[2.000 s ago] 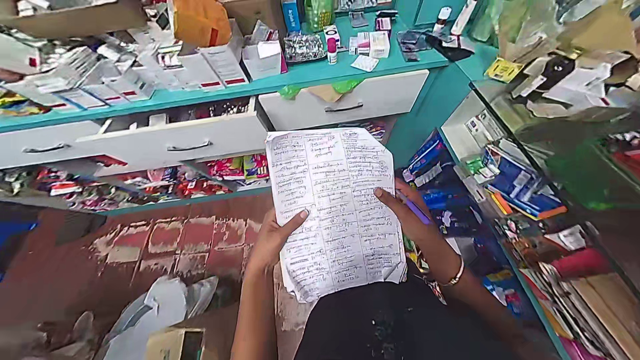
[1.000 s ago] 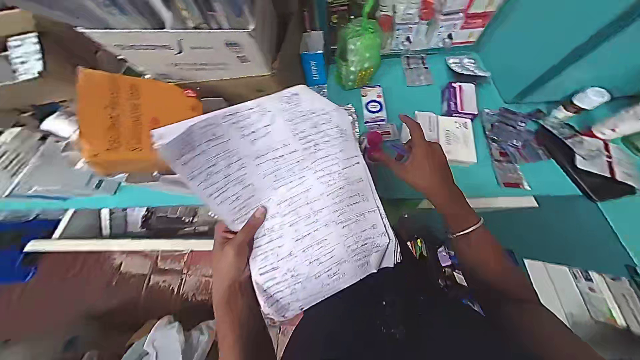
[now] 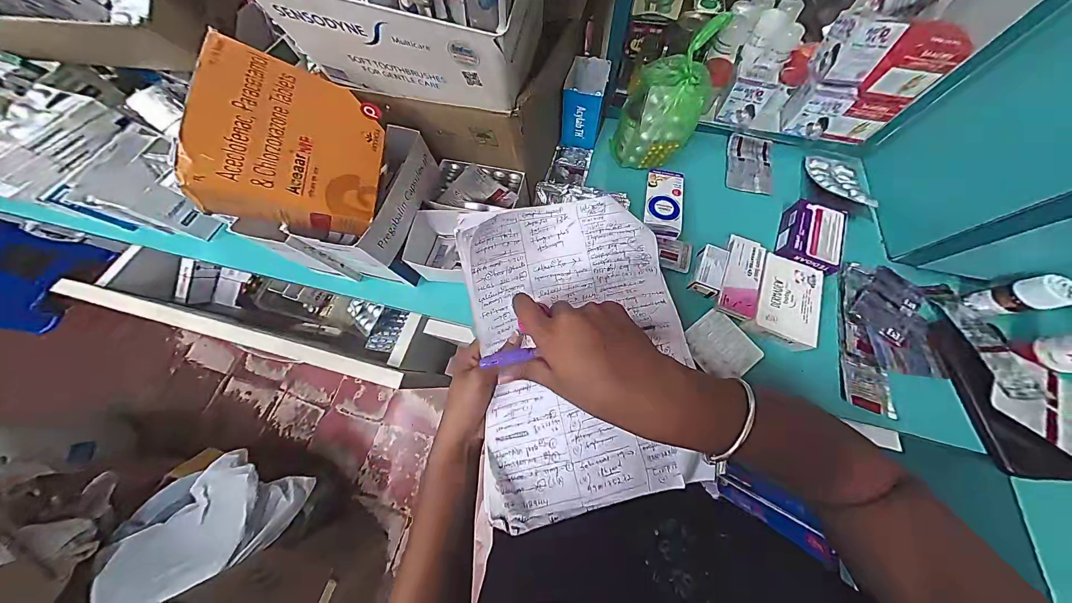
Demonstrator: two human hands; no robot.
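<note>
A stack of handwritten paper sheets (image 3: 578, 469) is held in front of my body, its upper end over the edge of the teal counter. My left hand (image 3: 477, 385) grips the stack at its left edge, the fingers partly hidden under it. Across the middle of the page lies my right hand (image 3: 586, 352), with a metal bangle (image 3: 741, 419) at its wrist. A purple pen (image 3: 507, 358) is held in the right hand, pointing left, and something pink shows by its fingertips. Writing fills columns on the top sheet.
On the teal counter (image 3: 804, 368) lie medicine boxes (image 3: 787, 301), blister packs (image 3: 829, 180) and a green plastic bag of tablets (image 3: 657, 113). An orange carton (image 3: 280, 142) stands at the left. Below it a drawer (image 3: 226, 327) is pulled out. Crumpled white plastic (image 3: 201, 528) lies lower left.
My right hand has moved from beside the pink object at the counter onto the page. The view has moved nearer the counter since the oldest frame.
</note>
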